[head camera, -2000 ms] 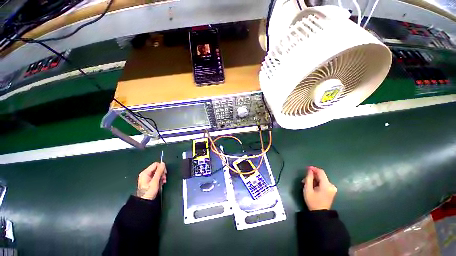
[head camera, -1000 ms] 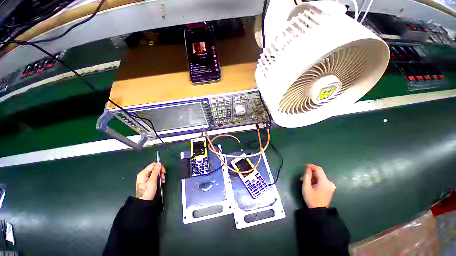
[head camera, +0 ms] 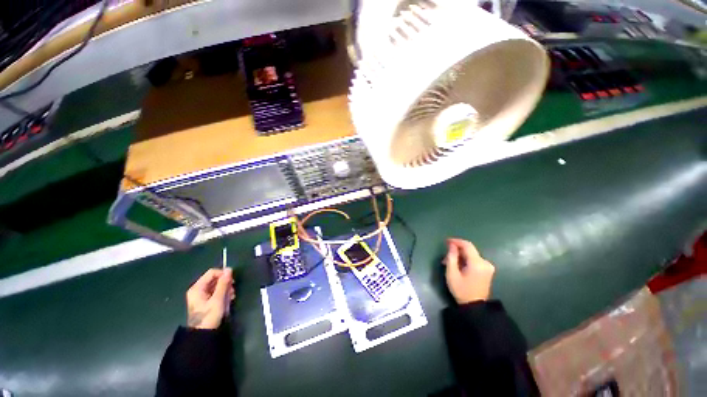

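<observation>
A keypad phone (head camera: 287, 252) with a yellow border around its screen lies face up on the left fixture plate (head camera: 298, 314). Another keypad phone (head camera: 367, 269) lies tilted, face up, on the right fixture plate (head camera: 381, 318). Orange cables loop over the plates. My left hand (head camera: 209, 298) is left of the plates, its fingers closed on a thin whitish stick, likely tweezers (head camera: 225, 258), pointing up. My right hand (head camera: 468, 271) rests on the bench right of the plates, fingers curled together, with nothing visible in it.
The grey radio tester (head camera: 240, 190) stands behind the plates, under a wooden board (head camera: 186, 139) with a smartphone (head camera: 273, 89) on top. A large white fan (head camera: 450, 101) stands at its right. Trays of phones (head camera: 605, 81) lie at the far right. An open carton (head camera: 612, 353) is at the lower right.
The camera view has turned, so the tester, fan and plates appear shifted left and more of the carton shows. Both hands keep about the same places beside the plates, and the phones have not moved.
</observation>
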